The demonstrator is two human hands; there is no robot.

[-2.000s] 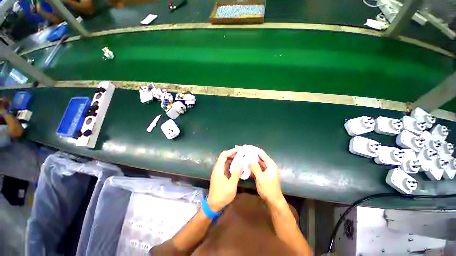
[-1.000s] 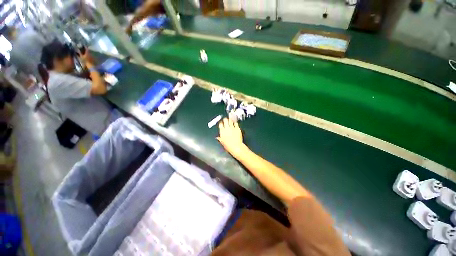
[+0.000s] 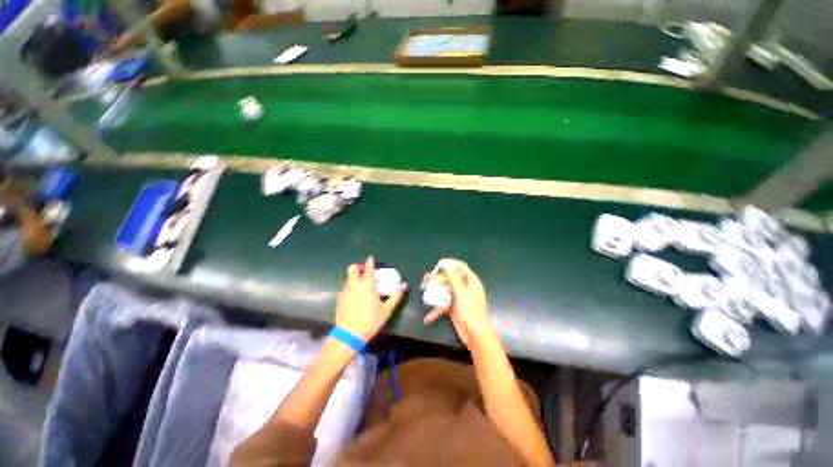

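Note:
My left hand [image 3: 363,306], with a blue wrist band, holds a small white part [image 3: 388,281] at its fingertips, near the bench's front edge. My right hand [image 3: 466,299] holds another white part [image 3: 437,292] with some yellowish bits, just to the right of it. The two parts are apart. Blur hides which is a housing cover or a plug body. A pile of half-assembled adapters [image 3: 318,193] lies left of centre on the dark green bench, with a small white strip [image 3: 284,232] beside it. Many closed adapters [image 3: 699,235] are grouped at the right.
A blue tray [image 3: 148,217] and a long white strip with dark openings [image 3: 194,219] lie at left. Beyond is the green conveyor belt [image 3: 411,119] with one white piece [image 3: 250,108]. Lined bins [image 3: 183,342] stand below the bench at left. Another person's arm [image 3: 34,228] shows at far left.
The hands were together on one white part, then one reached to the pile. Now both are back in front, apart, each with a part. The single piece beside the pile is gone.

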